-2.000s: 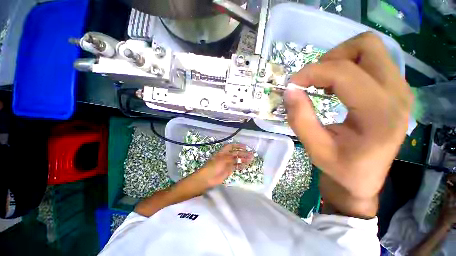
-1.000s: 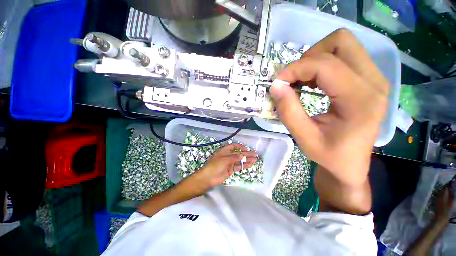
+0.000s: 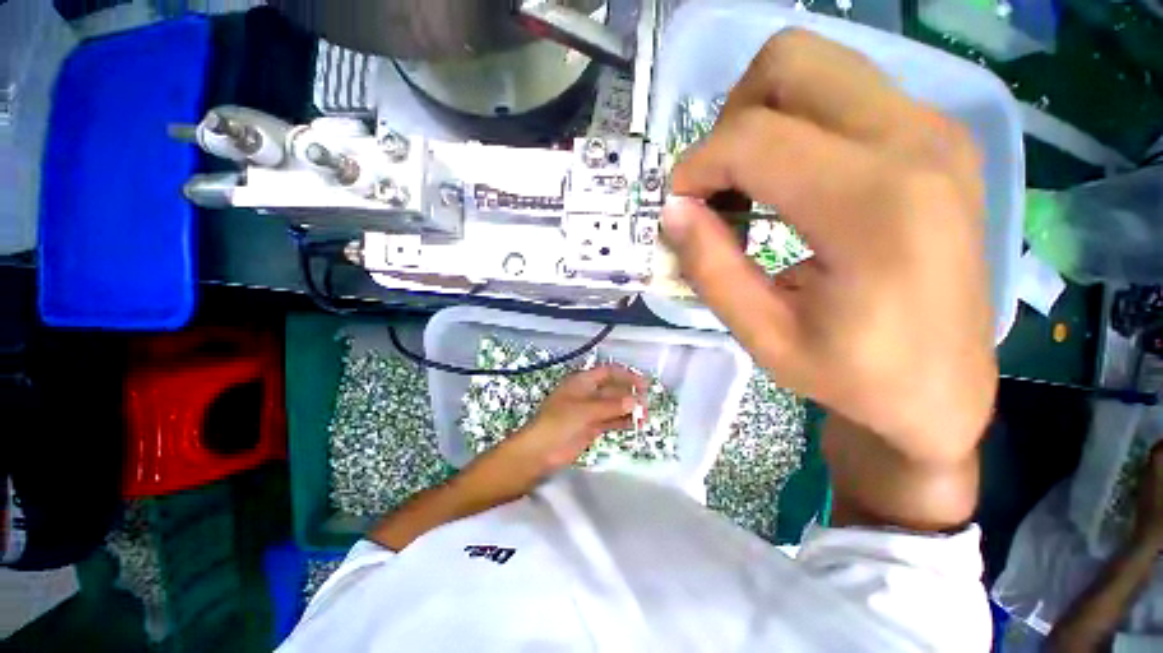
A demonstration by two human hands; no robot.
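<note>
My right hand (image 3: 842, 242) is at the right end of the assembly fixture (image 3: 612, 211), thumb and forefinger tips together against it. What they pinch is hidden at the fingertips. My left hand (image 3: 580, 415) is over the lap tub (image 3: 733, 383), fingers curled, with a small white component (image 3: 638, 411) at its fingertips. White and green small parts (image 3: 504, 389) are heaped in the lap tub. The large tub (image 3: 1001, 166) lies behind and under my right hand, with white and green pieces (image 3: 772, 242) in it.
A steel bowl (image 3: 446, 19) stands behind the fixture. A blue tray (image 3: 128, 179) is at the left, a red stool-like object (image 3: 191, 408) below it. A black cable (image 3: 485, 371) loops over the lap tub. A green crate (image 3: 310, 434) of parts is below. Another person's arm (image 3: 1110, 574) is at lower right.
My right hand has moved left, its fingertips now closer against the fixture. The white piece seen at those fingertips before is now hidden. My left hand stays over the lap tub.
</note>
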